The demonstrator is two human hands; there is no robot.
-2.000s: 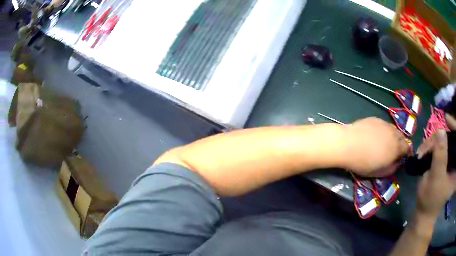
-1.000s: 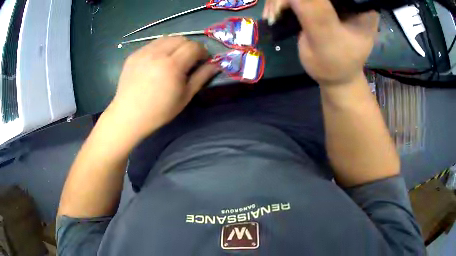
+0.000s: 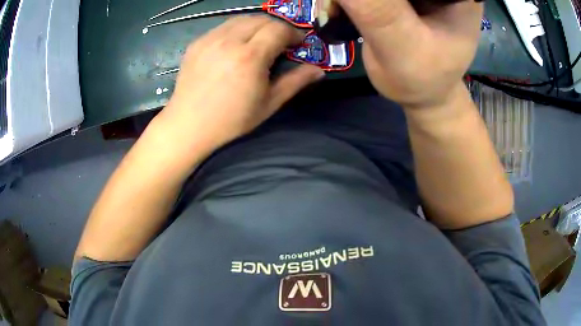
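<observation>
A red teardrop probe unit (image 3: 337, 56) with a blue board and a white-grey display lies at the bench's front edge. My left hand (image 3: 229, 70) grips its narrow end between thumb and fingers; the end of its thin rod shows left of the hand. A second probe unit (image 3: 290, 9) lies just behind, its metal rod pointing left, and part of another rod shows above. My right hand (image 3: 414, 51) is closed around a black electric screwdriver (image 3: 341, 28), above and right of the units. The screwdriver's tip is not clearly visible.
A white casing (image 3: 44, 70) stands at the left. The dark green mat (image 3: 127, 63) has small white pieces on it. A flat white glove-like shape (image 3: 525, 28) and black cables (image 3: 529, 94) are at the right. Clear tubes (image 3: 503, 127) lie below the right edge.
The view has swung from the left bench to straight down. Since a second ago, my left hand has moved slightly right and up, with the front unit. The right hand still holds the screwdriver.
</observation>
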